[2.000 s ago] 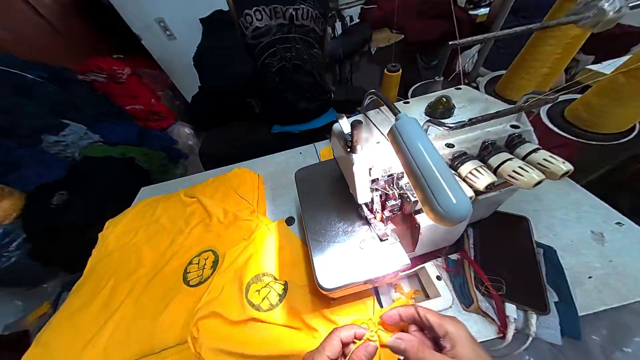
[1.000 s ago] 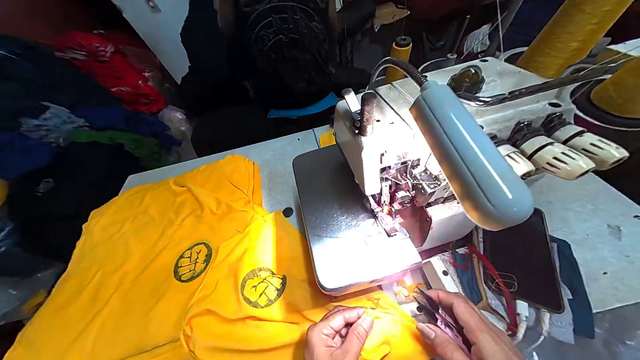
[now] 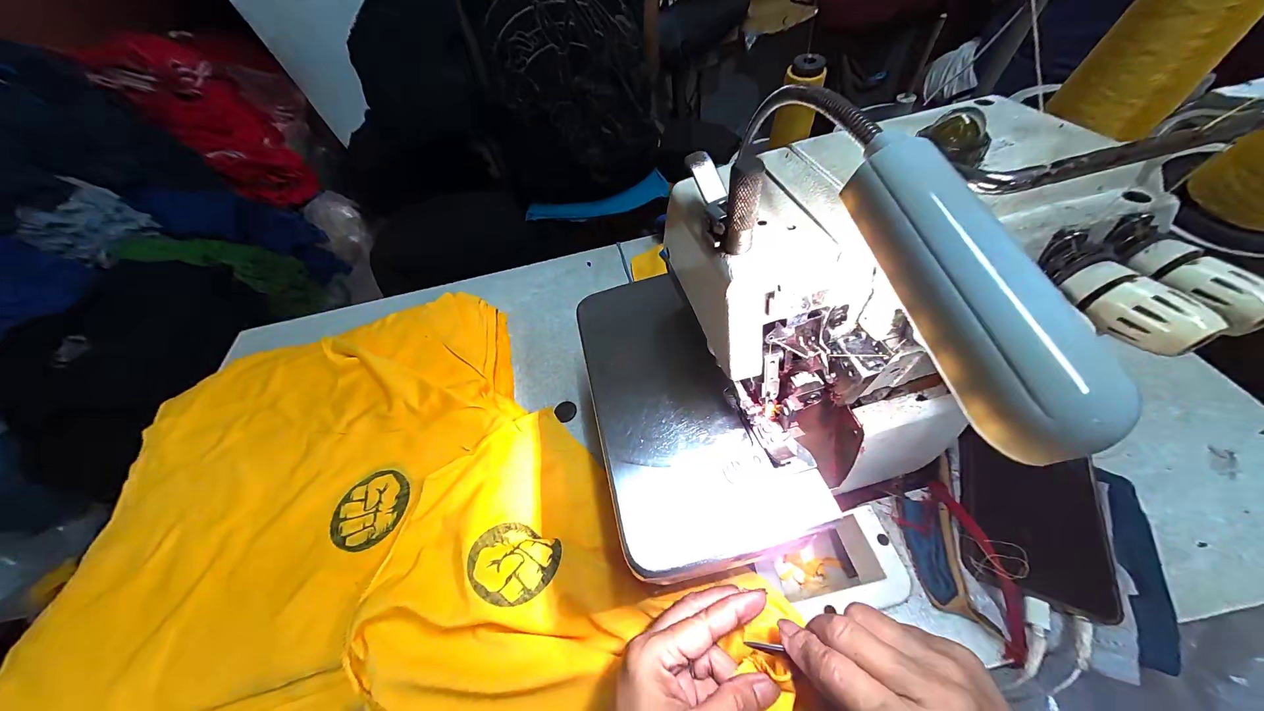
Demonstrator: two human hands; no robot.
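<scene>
Yellow fabric pieces with dark round fist prints spread over the table at the left and reach the bottom centre. My left hand holds a gathered edge of that fabric, palm partly turned up. My right hand, close beside it, grips a small pointed metal tool, its tip at the gathered yellow cloth; most of the tool is hidden by the fingers. Just above both hands stands an overlock sewing machine with a shiny metal work plate, its needle area lit by a grey lamp.
Right of the hands lie a dark smartphone, white cables, a red strap and cloth scraps. An open tray with yellow scraps sits below the machine. Yellow thread cones stand behind. Piled clothes are at the far left.
Two seconds ago both hands pinched the yellow fabric together. The right hand has since taken hold of a pointed tool, and its tip is now at the cloth. The view has shifted somewhat.
</scene>
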